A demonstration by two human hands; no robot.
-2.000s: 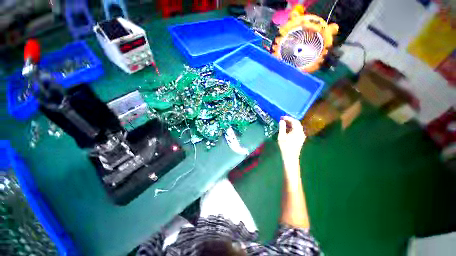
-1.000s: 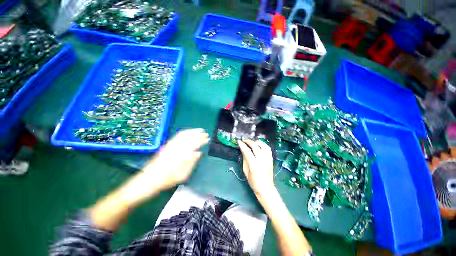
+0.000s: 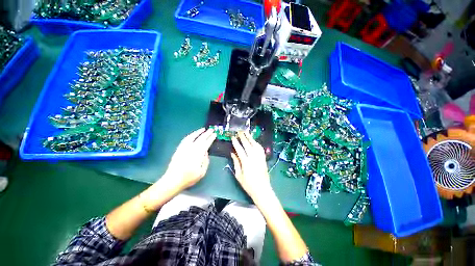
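The black test fixture (image 3: 251,72) stands on the bench with its red-tipped handle (image 3: 271,6) up at the frame's top edge. A green circuit board (image 3: 223,133) lies across the front of its base, below the silvery press piece (image 3: 238,120). My left hand (image 3: 190,158) has its fingertips on the board's left end. My right hand (image 3: 250,162) has its fingertips at the board's middle to right part, partly hiding it. Whether the fingers grip the board or only press it is hard to tell.
A blue tray (image 3: 39,124) of boards in rows is at left. A loose heap of boards (image 3: 323,140) lies right of the fixture, beside two empty blue trays (image 3: 403,171). A small blue tray (image 3: 216,32), a white power supply (image 3: 298,34) and an orange fan (image 3: 452,165) also show.
The view has swung from the right side to the bench. My right hand came from beside the blue tray to the fixture. My left hand came into view, then moved to the board.
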